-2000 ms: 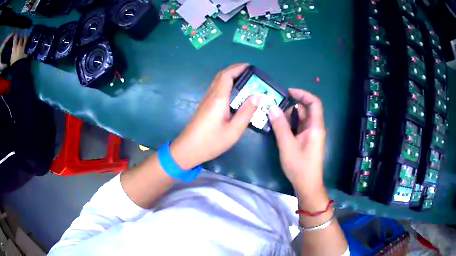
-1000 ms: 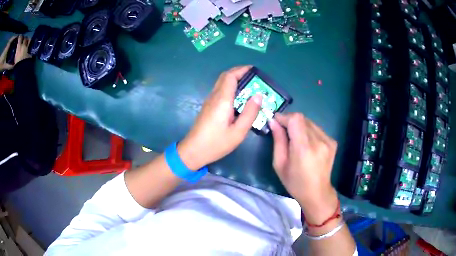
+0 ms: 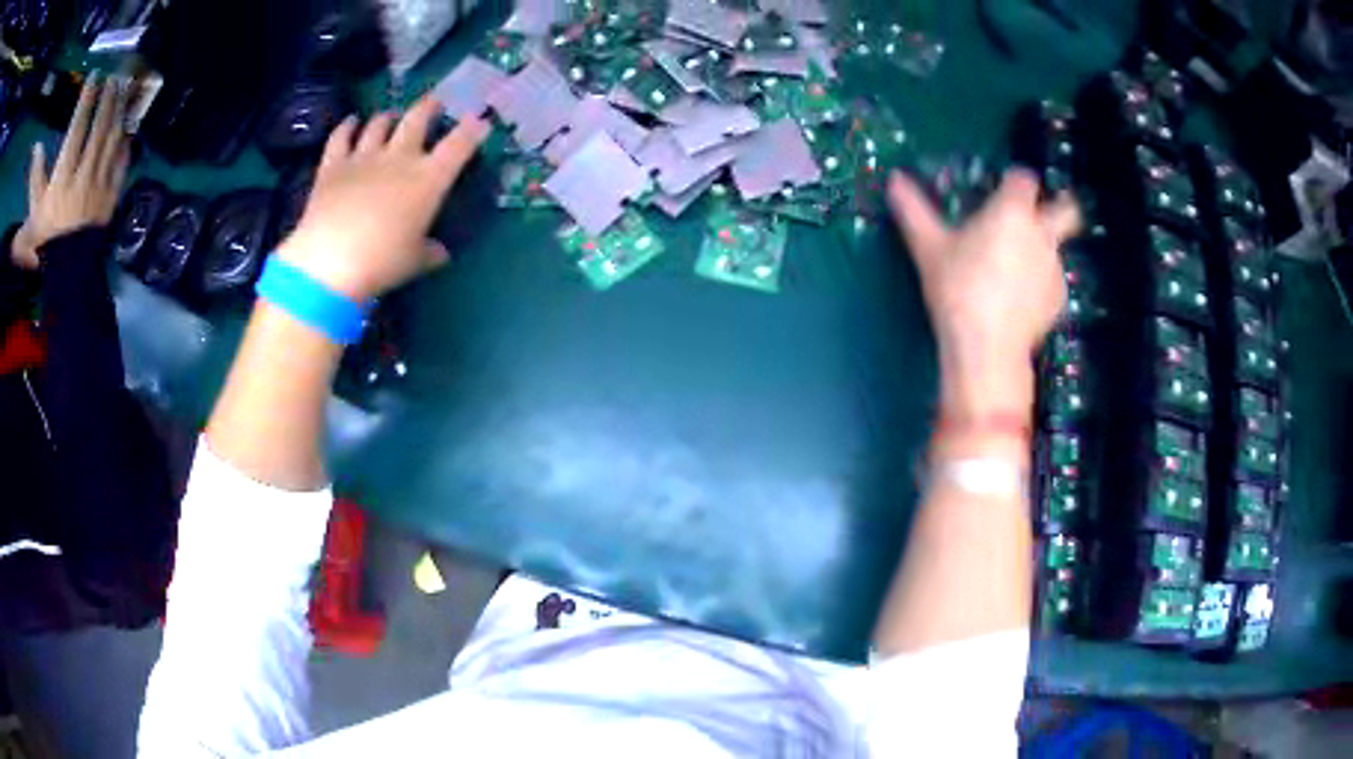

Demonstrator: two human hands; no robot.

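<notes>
My left hand [image 3: 374, 200] is over the dark speaker housings at the left, fingers spread. Dark housings lie under and beside it; no grip on one shows. My right hand [image 3: 994, 274] is beside the housing rows at the right. Its thumb and fingers are around a blurred dark speaker housing [image 3: 957, 184] with green showing in it. A pile of green circuit boards [image 3: 611, 248] and flat grey-pink pads [image 3: 598, 181] lies between my hands.
Long rows of housings with boards [image 3: 1177, 390] stand at the right. Speakers [image 3: 235, 237] stand at the left, near another person's hand [image 3: 82, 171]. A clear bag [image 3: 416, 27] is at the far left. A red stool [image 3: 344, 578] and a blue stool [image 3: 1120, 731] are below the mat's edge.
My hands have moved apart from the middle, the left to the speakers and the right forward to the rows with the housing. The view has shifted, showing more of the board pile.
</notes>
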